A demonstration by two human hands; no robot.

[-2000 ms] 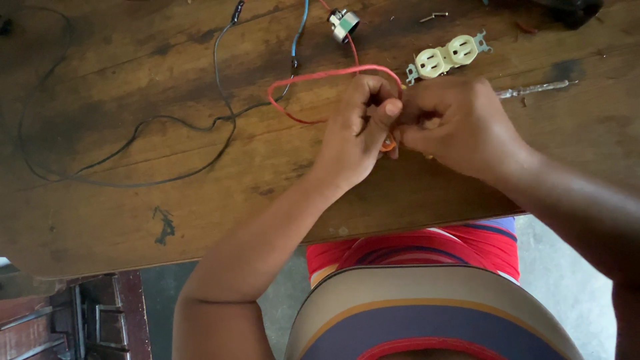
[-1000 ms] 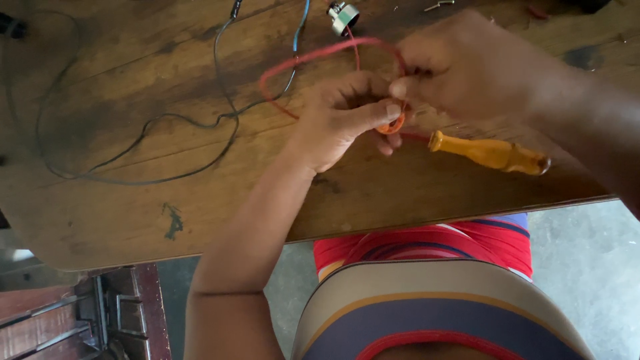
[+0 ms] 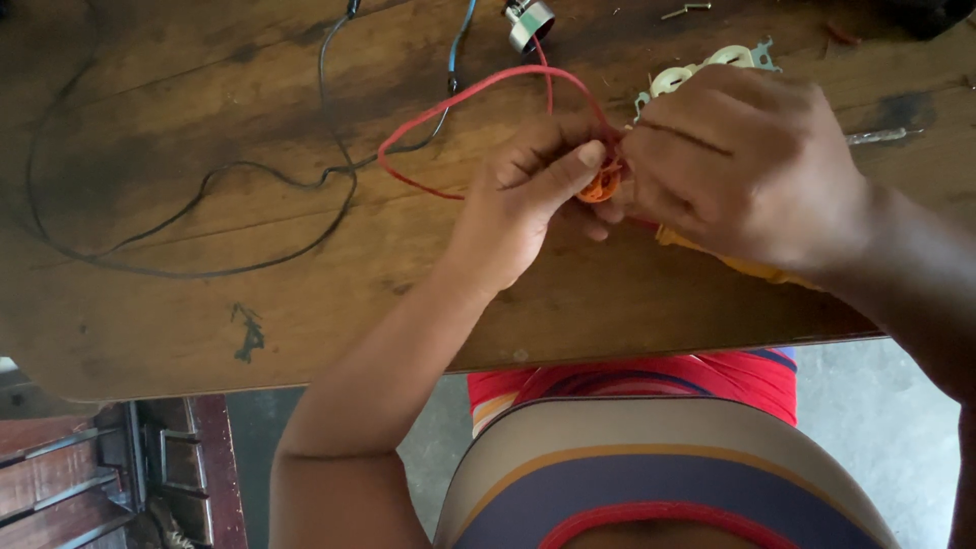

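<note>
Between thumb and fingers, my left hand point(image 3: 545, 179) holds a small round orange plastic part point(image 3: 600, 185). A red insulated wire point(image 3: 488, 80) loops out from it over the table. My right hand point(image 3: 732, 164) is blurred and touches the orange part and wire from the right; what its fingertips pinch is hidden. Beneath that hand a yellow-orange screwdriver handle point(image 3: 751, 265) lies partly covered. A cream duplex outlet point(image 3: 672, 78) sits behind the right hand. At the top, a silver and black cylindrical fitting point(image 3: 530, 24) has a thin red wire running from it.
A black cable point(image 3: 191, 273) curls across the left of the wooden table point(image 3: 366, 320), near a blue wire point(image 3: 460, 38). Small screws point(image 3: 686, 10) lie at the top. A clear-handled tester or screwdriver point(image 3: 877, 136) rests at the right. A dark wooden chair point(image 3: 183, 473) stands lower left.
The screwdriver handle, hidden two seconds ago, showed uncovered one second ago and is now partly under my right hand. That hand has come down from above it. My left hand keeps the orange part.
</note>
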